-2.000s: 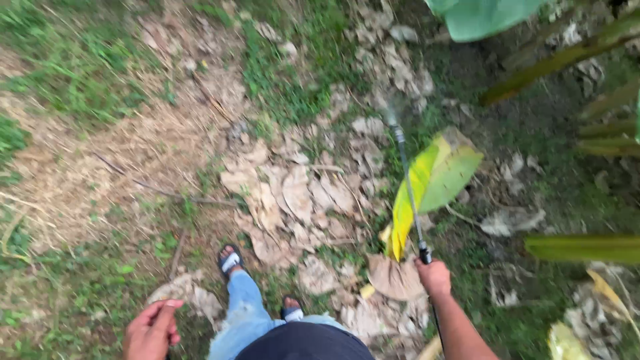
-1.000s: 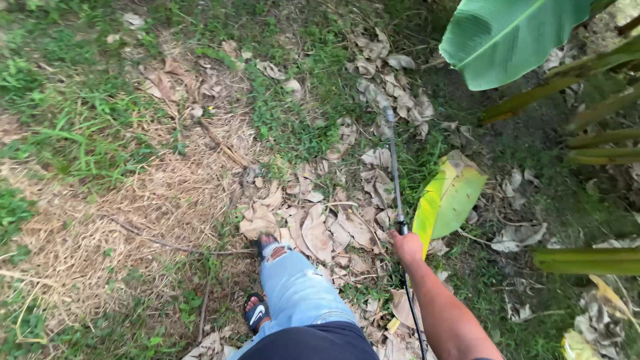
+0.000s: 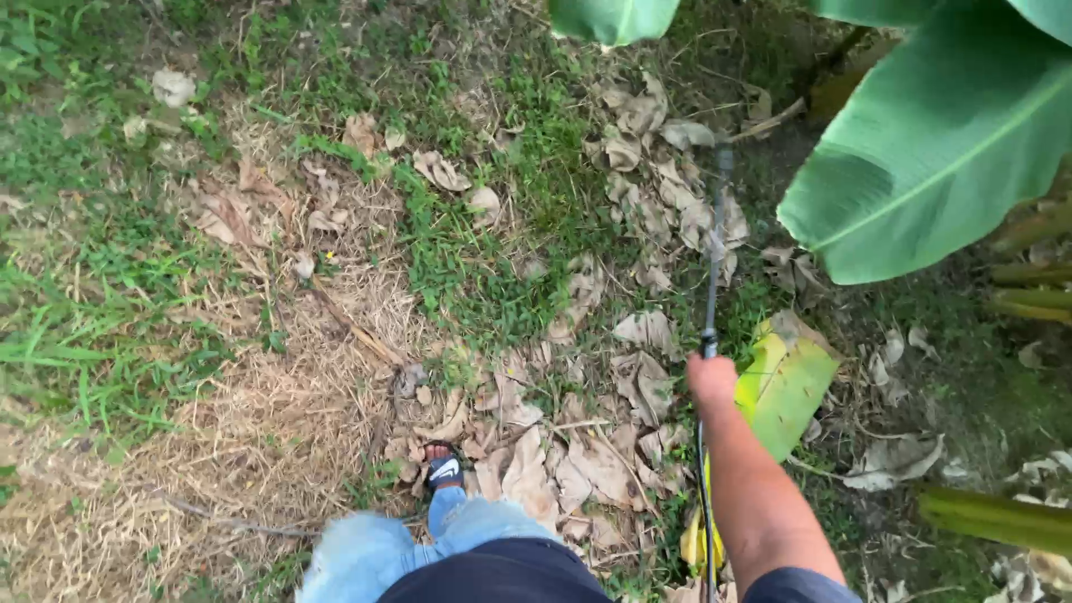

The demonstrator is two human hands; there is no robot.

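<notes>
My right hand (image 3: 712, 378) is closed around the handle end of a thin metal spray wand (image 3: 713, 268), right of the middle of the head view. The wand points away from me over dry leaves, and its far tip is blurred. From the hand a black hose (image 3: 705, 511) runs back toward the bottom edge along my forearm. A yellow-green fallen leaf (image 3: 791, 381) lies on the ground just right of the hand, partly behind the forearm. My left hand is out of the frame.
Large green banana leaves (image 3: 938, 159) hang at the upper right. Green stalks (image 3: 997, 515) reach in from the right edge. Dry brown leaves (image 3: 595, 469) cover the ground before my sandalled foot (image 3: 444, 469). Straw (image 3: 251, 444) and grass (image 3: 109, 335) lie to the left.
My left hand, visible two seconds ago at the lower left, has gone out of view. The legs have moved in a step, and more of the banana leaves shows at the upper right.
</notes>
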